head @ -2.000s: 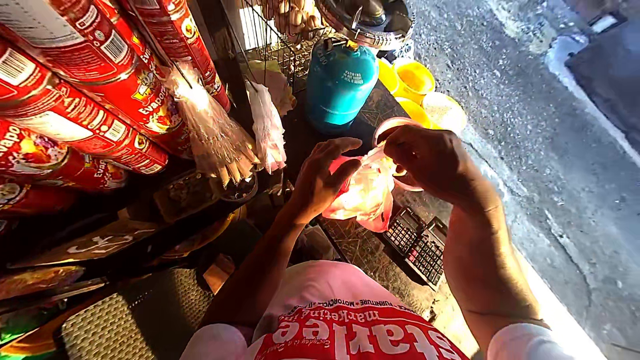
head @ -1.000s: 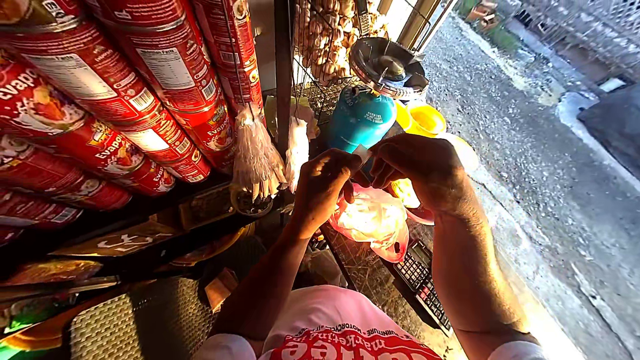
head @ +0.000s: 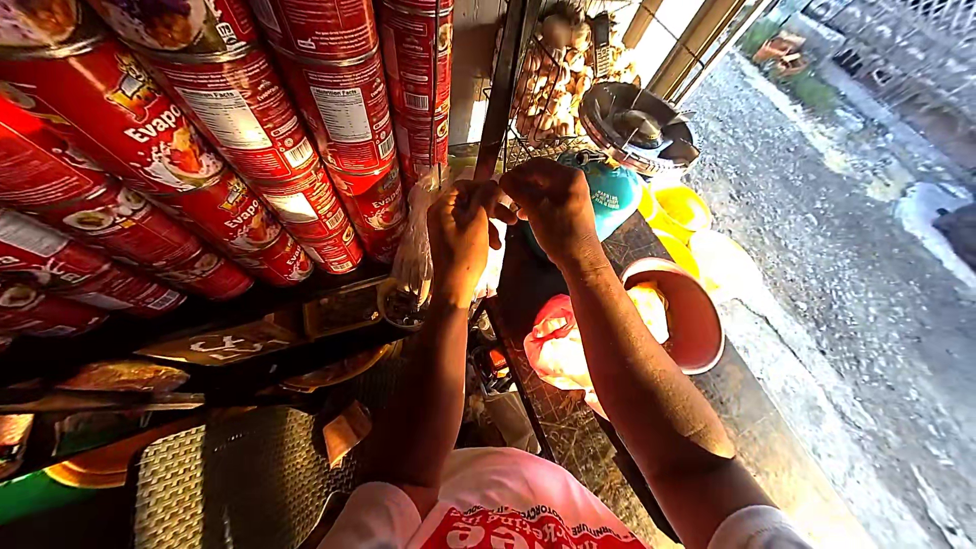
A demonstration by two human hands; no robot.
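My left hand (head: 467, 232) and my right hand (head: 550, 210) are raised side by side, their fingertips meeting. Something small and pale shows between the fingers, too small to name. White plastic hangs just below my left hand, partly hidden by it. Beyond my right hand stands a teal gas canister (head: 616, 194) with a burner (head: 639, 130) on top. A pink and white plastic bag (head: 553, 343) lies on the dark tabletop, partly behind my right forearm. Beside the bag is a pink plastic tub (head: 698, 320) with something yellow in it.
Stacked red evaporated milk cans (head: 252, 130) fill the left side. A wire basket of garlic bulbs (head: 553, 84) stands behind. Yellow bowls (head: 679, 210) sit near the right table edge. A woven chair (head: 236, 488) is at lower left, and paved ground lies beyond the table.
Both hands have moved up and away from the plastic bag, which lies on the table. The view has shifted, and the pink tub shows more fully.
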